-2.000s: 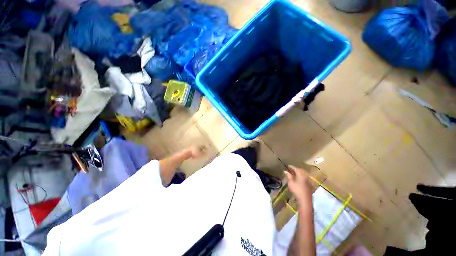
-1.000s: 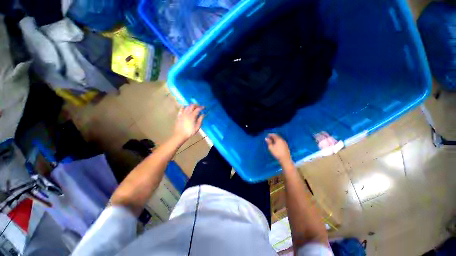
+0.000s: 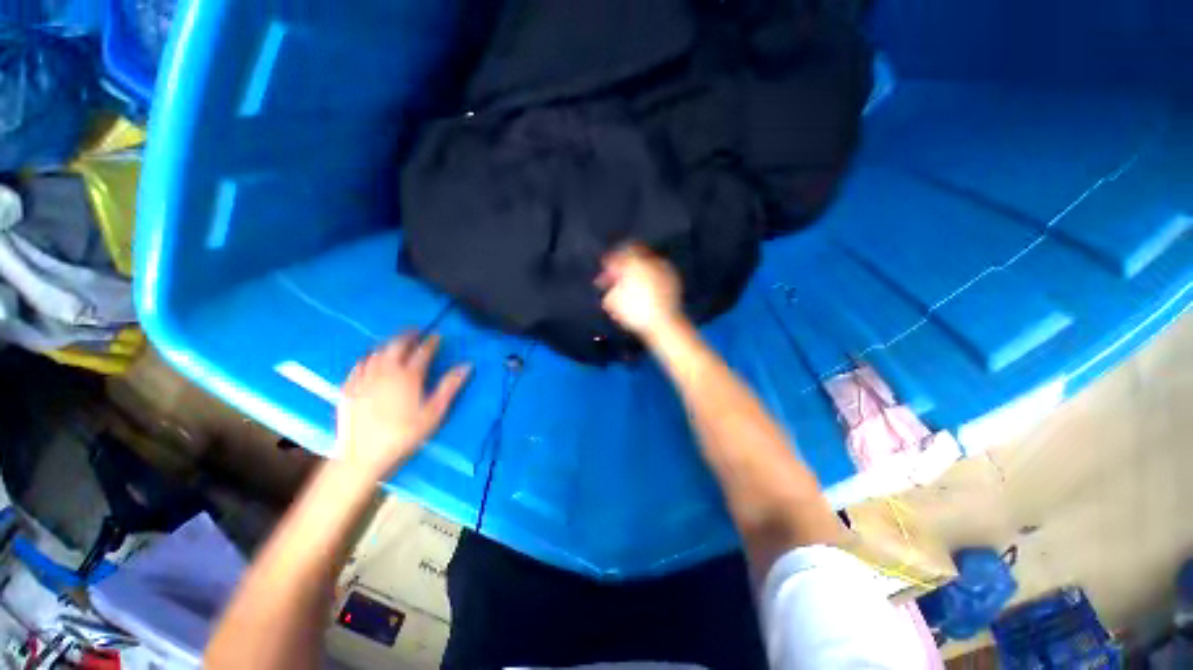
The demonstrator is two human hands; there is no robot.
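Observation:
A large blue plastic bin (image 3: 160,282) fills most of the view. Black garments (image 3: 543,216) lie bunched inside it. My left hand (image 3: 393,403) is over the near left part of the bin, its fingers apart and holding nothing; whether it touches the wall is unclear. My right hand (image 3: 640,291) is inside the bin, over the near edge of the garments. Its fingers are curled and blurred; whether they grip cloth cannot be told. A pink cloth or tape piece (image 3: 874,412) is on the near right wall.
A brown carton (image 3: 399,576) stands below the bin at the left. Grey and white cloths (image 3: 46,282) and a yellow item (image 3: 115,190) lie at the left. Blue plastic bags (image 3: 975,592) are on the floor at the lower right. A thin cord (image 3: 492,458) hangs near my left hand.
The view has moved closer over the bin. My right hand has reached farther in, to the garments. My left hand has moved from the rim to farther inside the bin's outline.

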